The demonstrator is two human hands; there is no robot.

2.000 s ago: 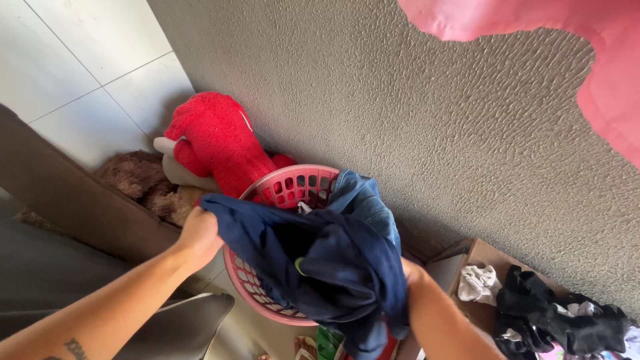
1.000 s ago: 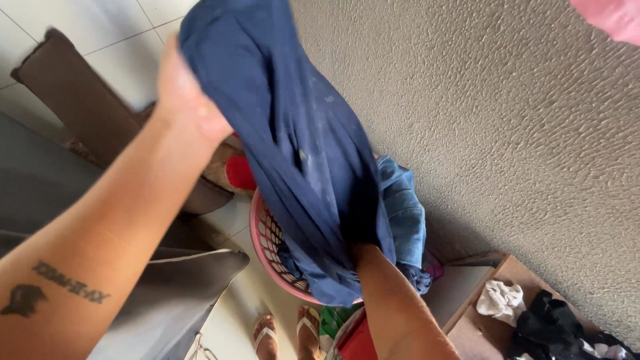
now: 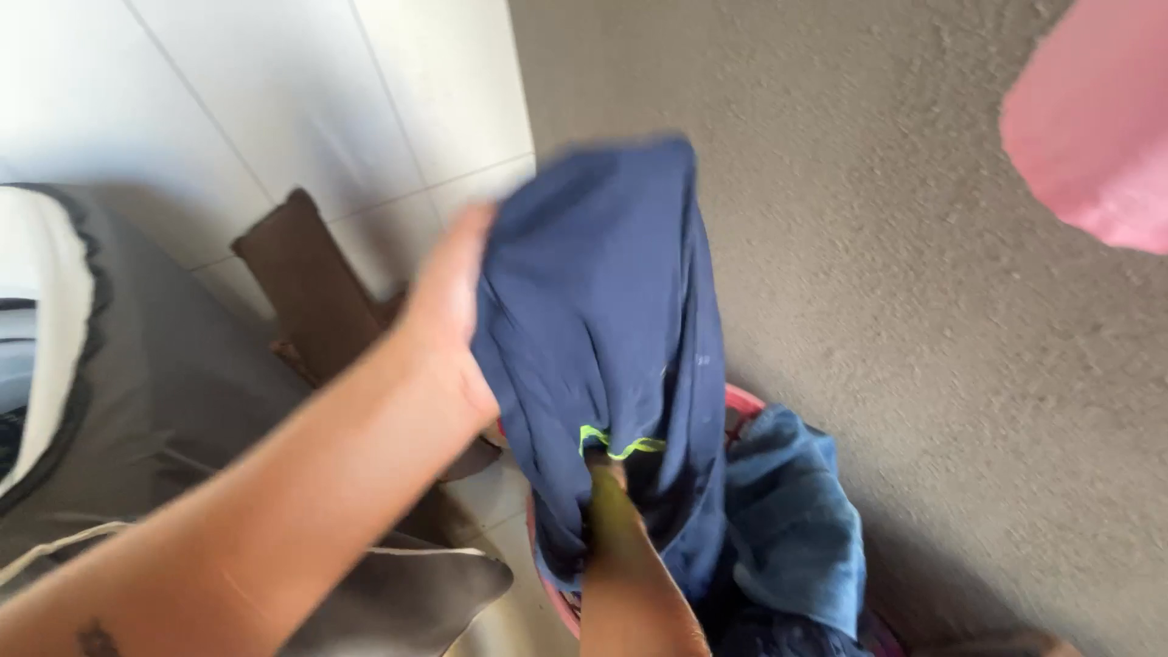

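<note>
A dark blue cloth garment with a bright green trim hangs in front of me above a pink plastic laundry basket. My left hand, blurred, is on the garment's left edge, its fingers partly behind the cloth. My right hand reaches inside the garment through the green-edged opening; the fingers are hidden, so their hold cannot be seen. Blue denim hangs over the basket's right side, beside the garment.
A grey textured wall rises behind the basket, with a pink cloth at upper right. On the left are a brown padded piece, a large grey fabric item with a white inner edge and a dark pointed cushion-like thing.
The garment was spread low over the basket two seconds ago, then raised; now its green-trimmed opening faces me with my right hand inside. The view has shifted.
</note>
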